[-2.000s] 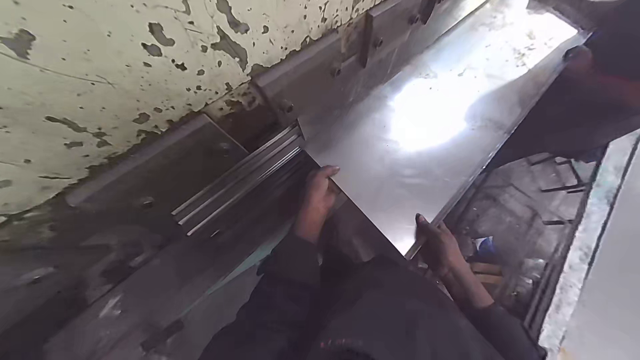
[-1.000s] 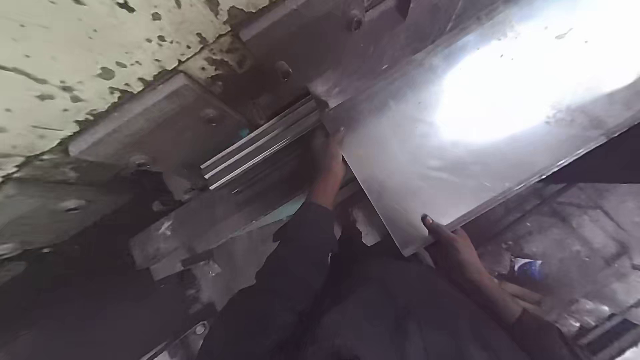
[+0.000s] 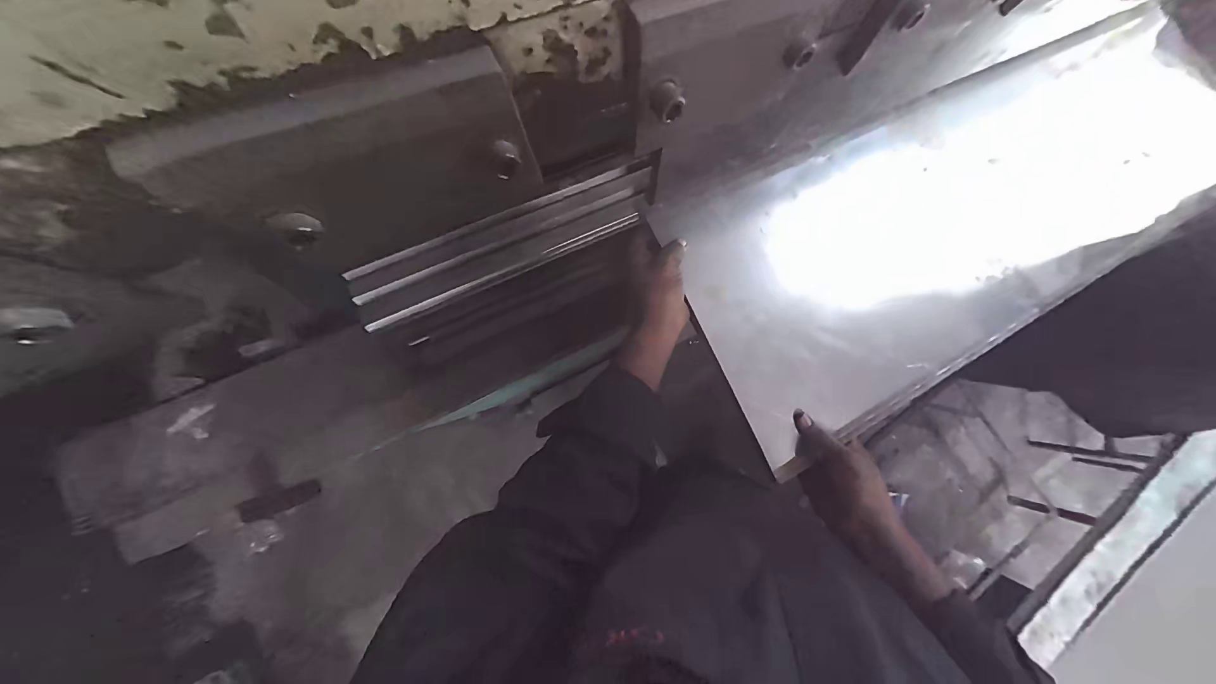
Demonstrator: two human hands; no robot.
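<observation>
A long, shiny metal sheet (image 3: 807, 351) with a bent near edge lies slanting from the lower middle to the upper right, its far side against a machine's bolted clamp plates (image 3: 722, 114). My left hand (image 3: 662, 304) grips its short left end, thumb on top and fingers hidden. At the near corner, my right hand (image 3: 845, 475) holds the long edge, thumb on the upper face. Left of my left hand, a grooved steel die (image 3: 503, 247) with parallel ridges runs beneath the clamp plates. Glare hides part of the sheet's surface.
Another person's dark-clothed body (image 3: 1111, 323) is at the sheet's right side. Bolts (image 3: 506, 159) stick out of the machine plates. Below lies a floor with metal rods (image 3: 1054, 510); a pale-edged flat surface (image 3: 1121, 551) stands at the lower right. A flaking painted panel (image 3: 237, 47) is above.
Both hands keep their hold on the sheet's near end. The camera view has shifted and moved closer. No other plain change shows.
</observation>
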